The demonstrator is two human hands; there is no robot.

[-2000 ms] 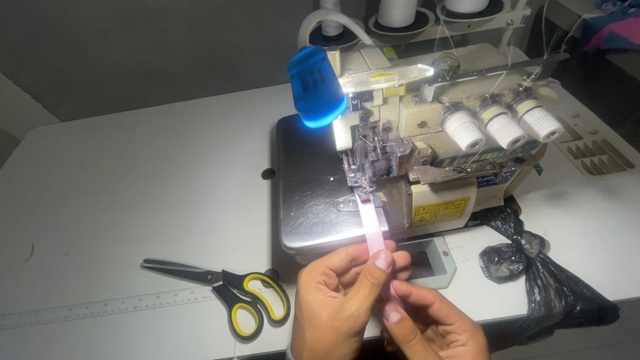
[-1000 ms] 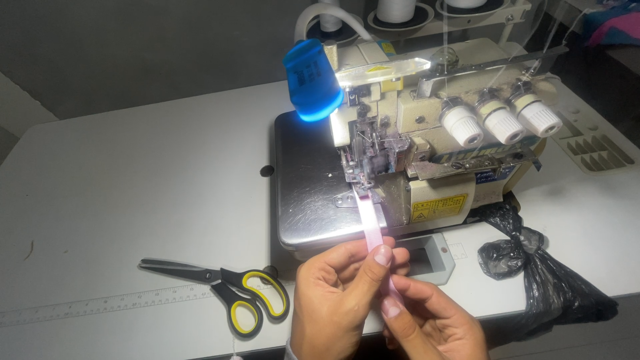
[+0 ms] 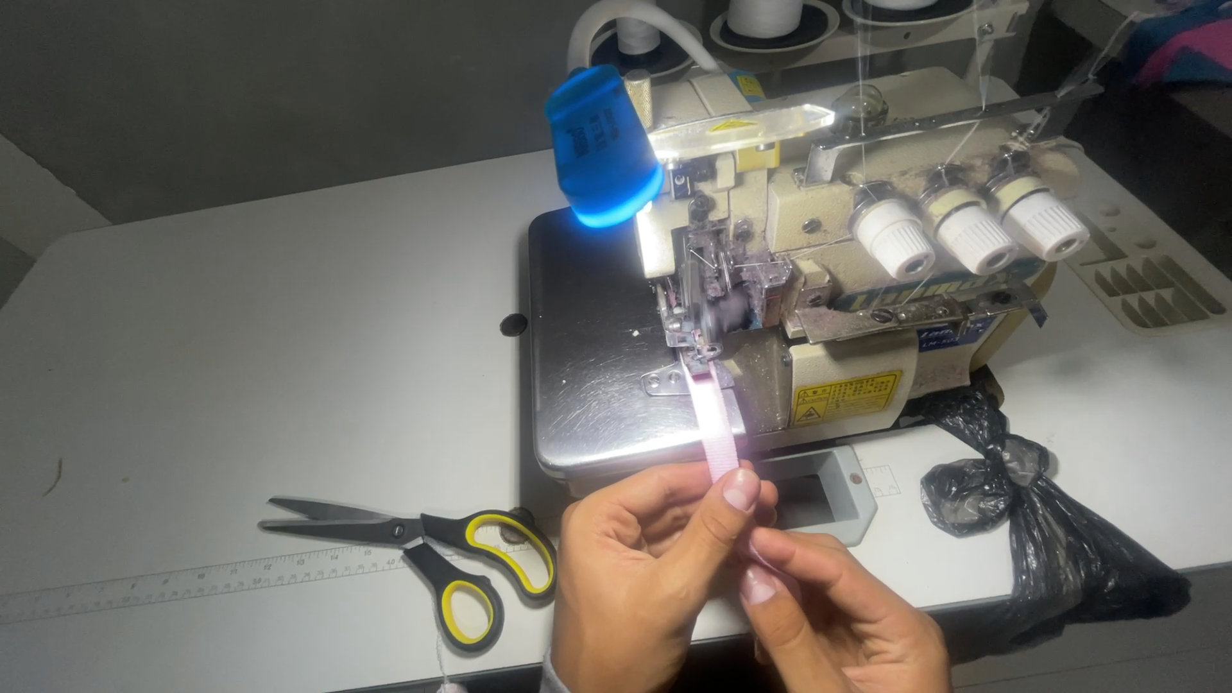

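Note:
A narrow pale pink fabric strip (image 3: 714, 428) runs from under the presser foot (image 3: 701, 354) of an overlock sewing machine (image 3: 837, 231) down to my hands. Near the front of the metal work plate, my left hand (image 3: 650, 568) pinches the strip between thumb and fingers. Just below and to its right, my right hand (image 3: 833, 602) holds the lower part of the same strip between thumb and forefinger. The strip's lower end is hidden by my hands. A blue lamp (image 3: 602, 144) lights the needle area.
Open scissors with black and yellow handles (image 3: 462, 568) lie on the white table (image 3: 289, 385) at the left, across a printed ruler scale (image 3: 192, 580). A knotted black plastic bag (image 3: 1068, 549) hangs over the right front edge. Thread cones (image 3: 765, 17) stand behind the machine.

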